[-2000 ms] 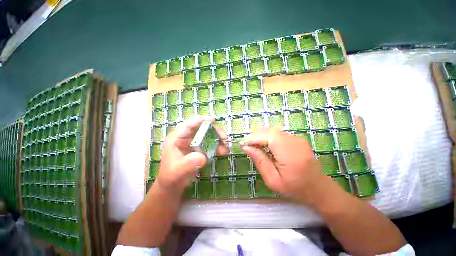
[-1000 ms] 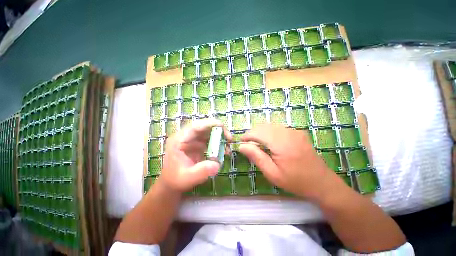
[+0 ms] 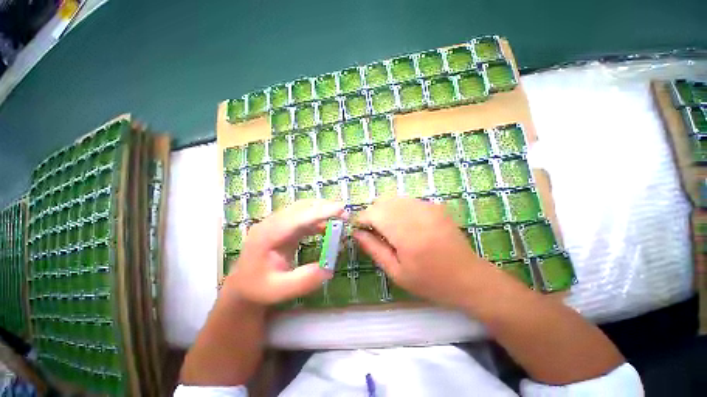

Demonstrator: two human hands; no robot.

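A green circuit board module with a pale silvery edge is held on edge above the central sheet. My left hand is closed on it, fingers at its top and thumb at its bottom. My right hand is beside it on the right, thumb and index finger pinched together close to the board. A thin tool may be between these fingertips, but it is too small to tell. Many green boards stand in rows on the cardboard sheet below, with bare strips in the upper rows. My hands hide part of the lower rows.
Stacked loaded sheets stand at the left. Another sheet with boards is cut off at the right edge. White padding lies under the central sheet. A dark-green surface runs along the back. A blue pen shows on the white clothing.
The held board has turned more onto its edge since the first frame. My right fingertips have moved in closer to it. The view has shifted slightly.
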